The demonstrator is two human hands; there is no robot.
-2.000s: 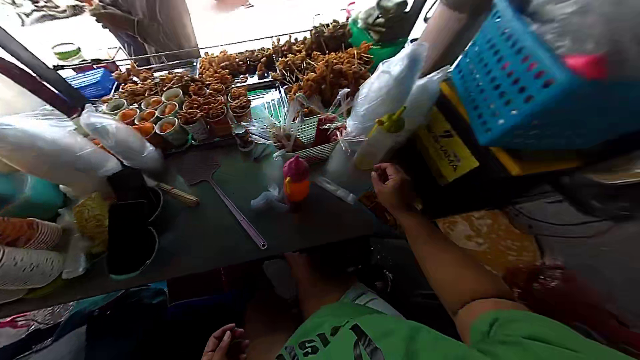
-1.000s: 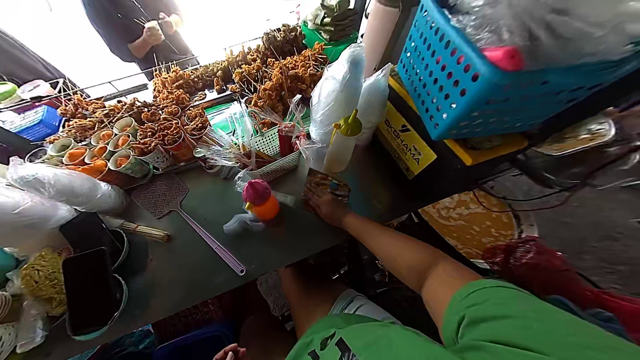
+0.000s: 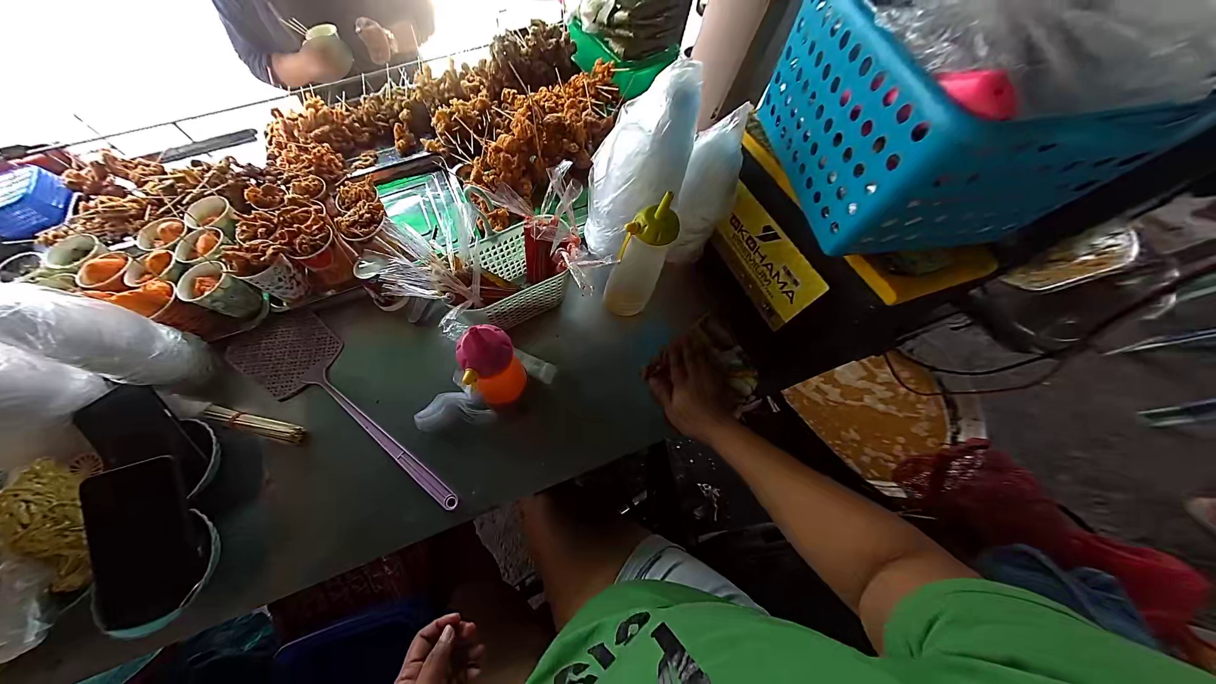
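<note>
My right hand lies palm down at the right end of the dark counter, over a crumpled, patterned item that I cannot identify; the fingers partly cover it. Low in the view, my left hand is near my lap with fingers loosely curled, holding nothing that I can see. Left of my right hand stand a clear squeeze bottle with a yellow-green cap and an orange squeeze bottle with a pink cap. A purple fly swatter lies farther left.
Fried skewers and filled paper cups line the far side. A blue perforated basket stands at right, plastic bags beside it. Bundled sticks and a black phone are at left. Across the counter, a person holds a cup.
My right hand has moved from beside the clear bottle to the patterned item, and the item now sits nearer the counter's right end. The view has shifted.
</note>
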